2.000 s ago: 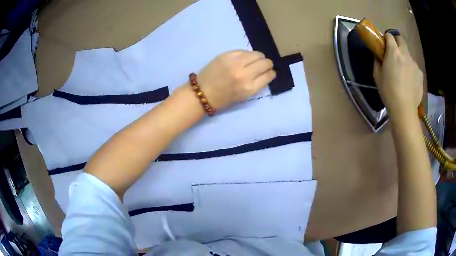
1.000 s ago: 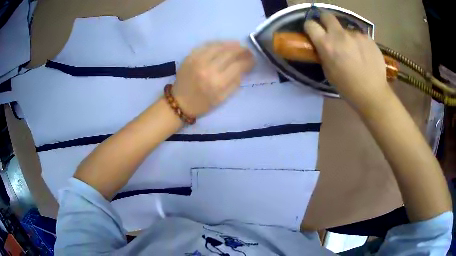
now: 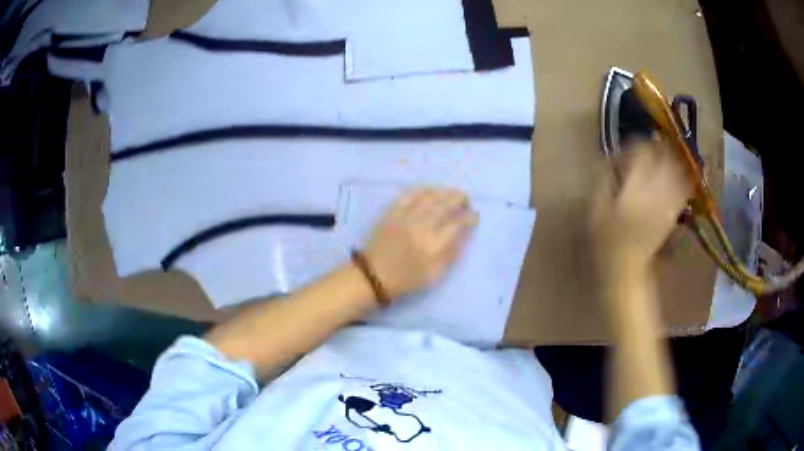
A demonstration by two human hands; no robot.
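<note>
The white-faced garment body [image 3: 405,106] lies flat on the brown table cover, with narrow black seam bands [image 3: 308,132] across it. A wider black band [image 3: 485,44] with a short side arm is at its upper right. My left hand [image 3: 423,233], blurred, rests on the lower right panel, below the stepped seam, and holds nothing visible. The steam iron [image 3: 621,110] stands off the cloth at the right, its tip pointing away from me. My right hand [image 3: 643,194] is blurred beside its orange-brown handle; contact is unclear.
Layered white and black pieces [image 3: 75,26] are heaped at the upper left. A yellowish hose [image 3: 727,264] runs from the iron past a pale sheet-like surface [image 3: 740,185] at the right table edge. The brown table cover [image 3: 573,291] shows between garment and iron.
The iron has come off the wide black band to the right and turned its tip away from me. The garment sits higher in view. My left hand is now on the lower panel.
</note>
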